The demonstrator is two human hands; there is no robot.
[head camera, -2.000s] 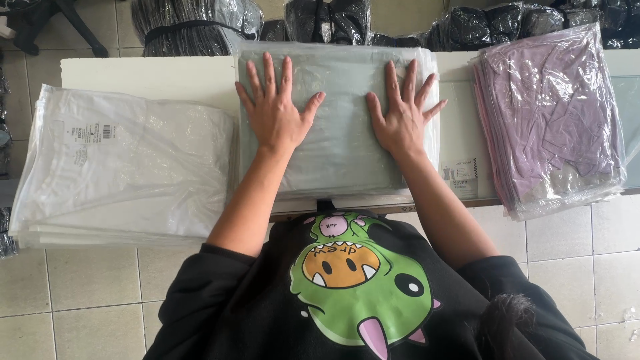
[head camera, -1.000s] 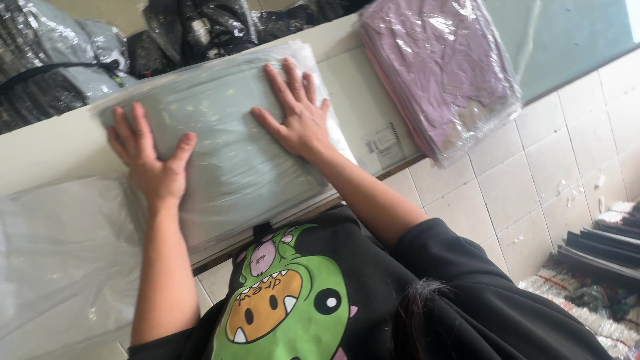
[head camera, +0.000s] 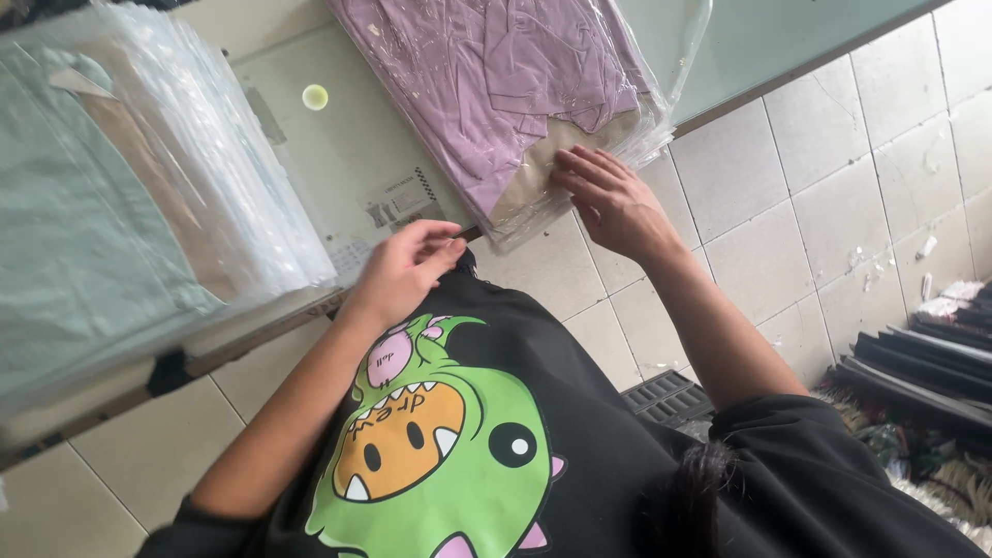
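Note:
A stack of purple garments in clear plastic bags lies across the table's near edge at the upper middle. My right hand is at its near lower corner, fingertips at the plastic; whether it grips the bag cannot be told. Just short of the table edge, my left hand hovers with bent fingers, thumb near the forefinger, apparently holding nothing. At the left lies a pile of bagged pale green garments, with brown backing showing inside the top bag.
The glass-topped table has printed papers between the two piles. Tiled floor lies beyond its near edge. A black plastic crate and a heap of dark, fringed material are at the lower right.
Both hands have left the green pile, where they lay flat with fingers spread, and moved right toward the purple stack. The view has swung to the right.

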